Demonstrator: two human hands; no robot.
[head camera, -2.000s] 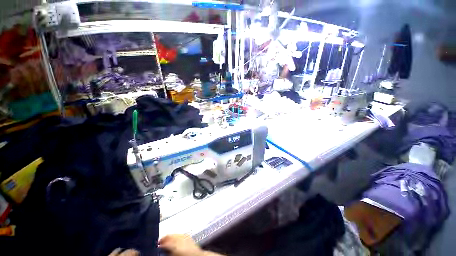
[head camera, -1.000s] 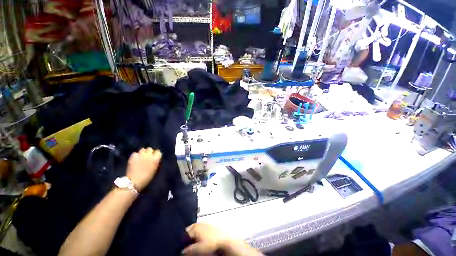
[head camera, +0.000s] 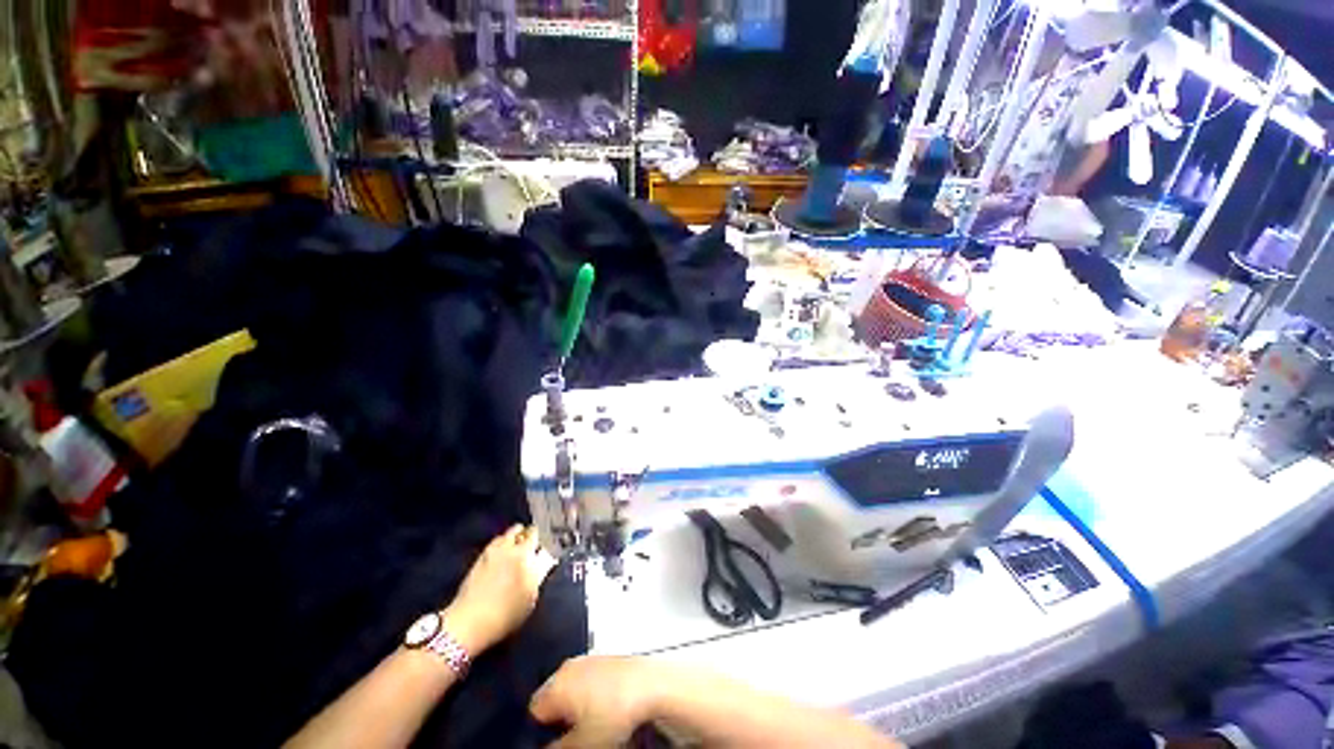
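Observation:
Dark cloth (head camera: 395, 351) lies in a large heap left of the white sewing machine (head camera: 702, 454) and runs down to the near edge. My left hand (head camera: 505, 581), with a watch on the wrist, lies on the cloth just left of the presser foot (head camera: 593, 563); its fingertips are close to the needle area and partly hidden. My right hand (head camera: 597, 699) is at the near edge of the cloth, below the machine head, with its fingers curled over the cloth edge. Whether its fingers pinch the cloth is hard to tell.
Black-handled shears (head camera: 739, 578) and small dark tools (head camera: 907, 596) lie against the machine. A green-handled tool (head camera: 578, 310) stands at its left end. A calculator-like pad (head camera: 1046, 568), a red-brown basket (head camera: 910, 310), a yellow packet (head camera: 173, 398) and a shiny ring-like item (head camera: 293, 461) also show.
My left hand has moved right and down across the cloth to beside the presser foot. My right hand remains at the near cloth edge. The view has shifted slightly.

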